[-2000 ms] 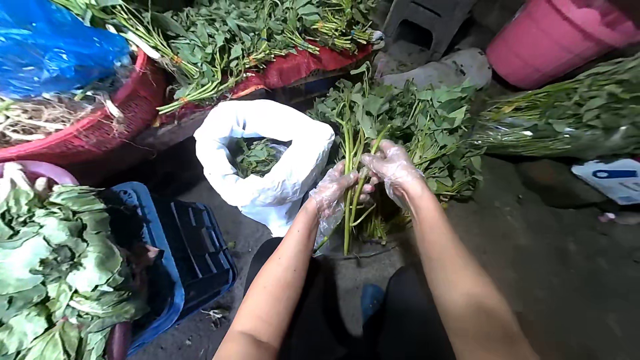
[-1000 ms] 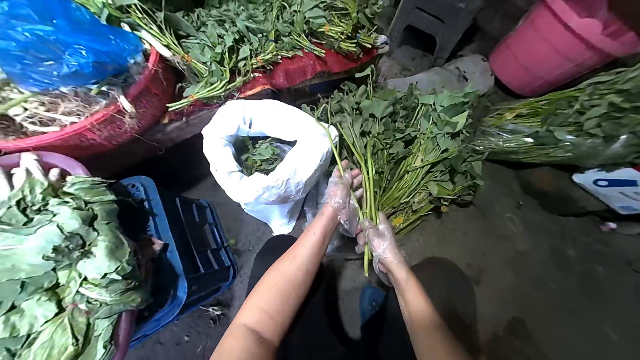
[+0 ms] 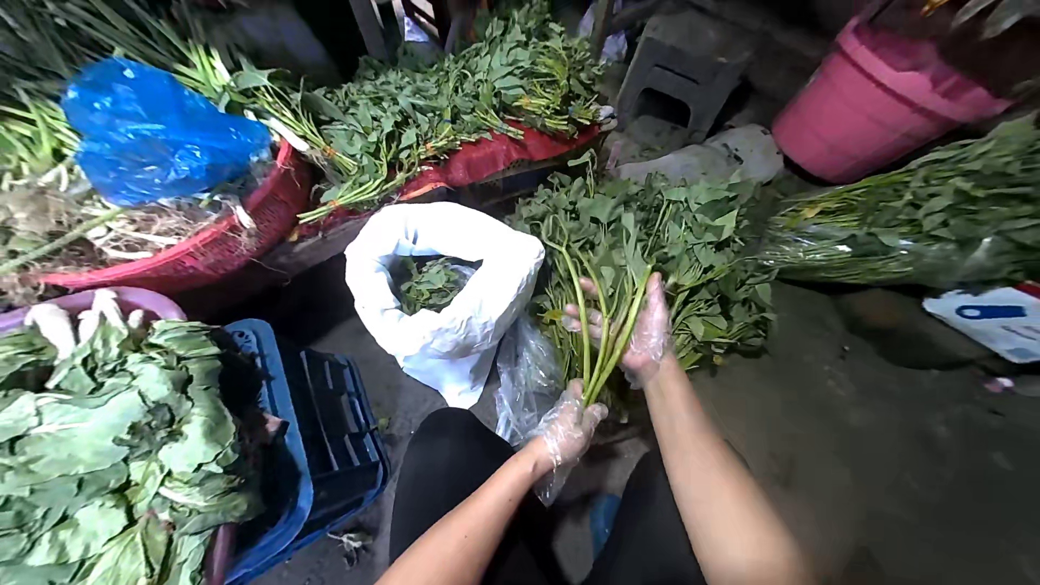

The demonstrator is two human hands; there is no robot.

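Observation:
My left hand (image 3: 570,428), in a thin clear plastic glove, is closed around the lower ends of several long green stems (image 3: 603,349). Higher up, my right hand (image 3: 647,329), gloved the same way, lies against those stems with its fingers spread; whether it grips any of them I cannot tell. Behind both hands is a large heap of leafy greens (image 3: 699,236). A white sack (image 3: 508,264) with a rolled rim stands just left of the stems and has some leaves (image 3: 431,284) inside. Clear plastic (image 3: 528,382) hangs between the sack and my left hand.
At left are a blue plastic crate (image 3: 305,463), large leafy vegetables (image 3: 114,455) and a red basket (image 3: 244,236) under a blue plastic bag (image 3: 154,134). Bundled greens (image 3: 455,106) lie on red material behind. A dark plastic stool (image 3: 678,85) and a pink bucket (image 3: 873,106) stand at back right.
My left hand has moved down to the lower stem ends. My right hand has gone up along the stems, and its fingers have spread.

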